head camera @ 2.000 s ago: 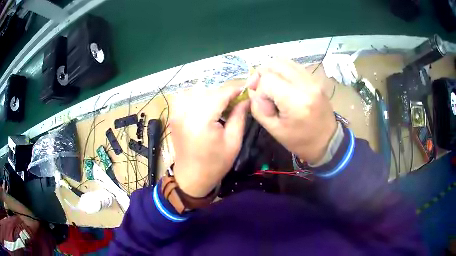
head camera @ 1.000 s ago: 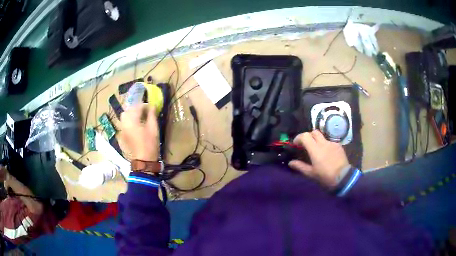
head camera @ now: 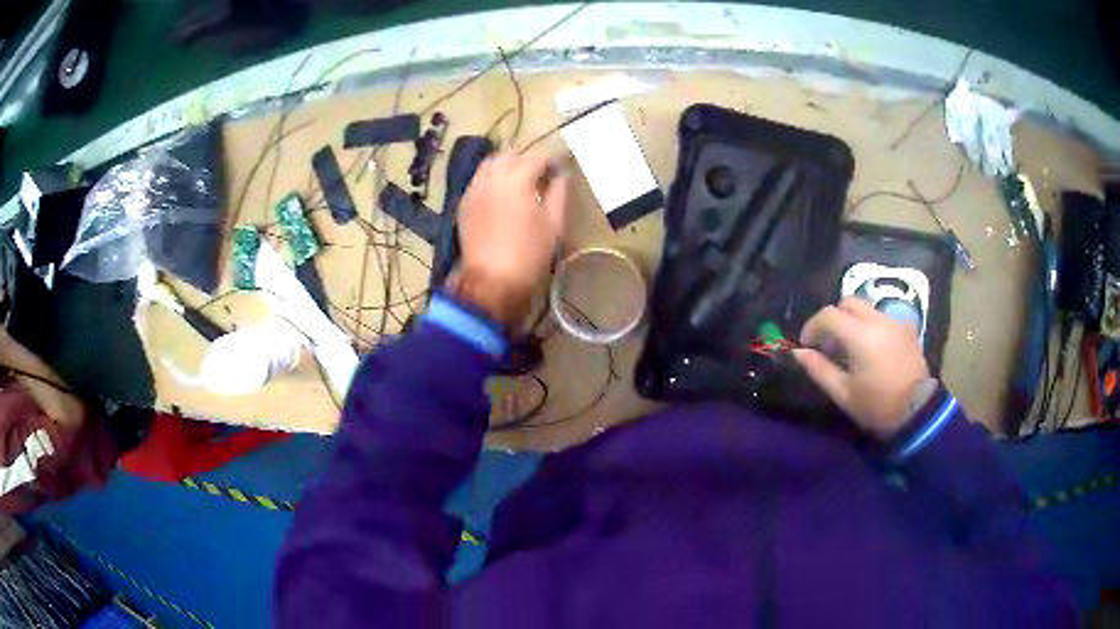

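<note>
The rear case half (head camera: 688, 234), a black shell with a long tube-like moulding, lies open on the bench in front of me. Red speaker wires (head camera: 768, 349) cross its lower right beside a green spot (head camera: 771, 332). My right hand (head camera: 866, 363) has its thumb and fingertips pinched on the wires. The speaker driver (head camera: 903, 307) sits on its pale frame in the front case half (head camera: 936, 254), partly behind that hand. A pale tape ring (head camera: 637, 295) lies left of the rear case. My left hand (head camera: 510, 221) is curled over a black wand-like tool (head camera: 461, 160); its grip is unclear.
A white card (head camera: 610, 154) lies behind the tape ring. Small black parts (head camera: 381, 132), green circuit boards (head camera: 295, 230), loose wires and a white roll (head camera: 252, 356) lie on the left. A white glove or cloth (head camera: 979, 123) and tools lie right. A person's arm (head camera: 43, 381) shows far left.
The tape roll that was in my left hand now lies beside the case. My left hand is off it, near the wand-like tool. My right hand stays at the wires. The view has shifted.
</note>
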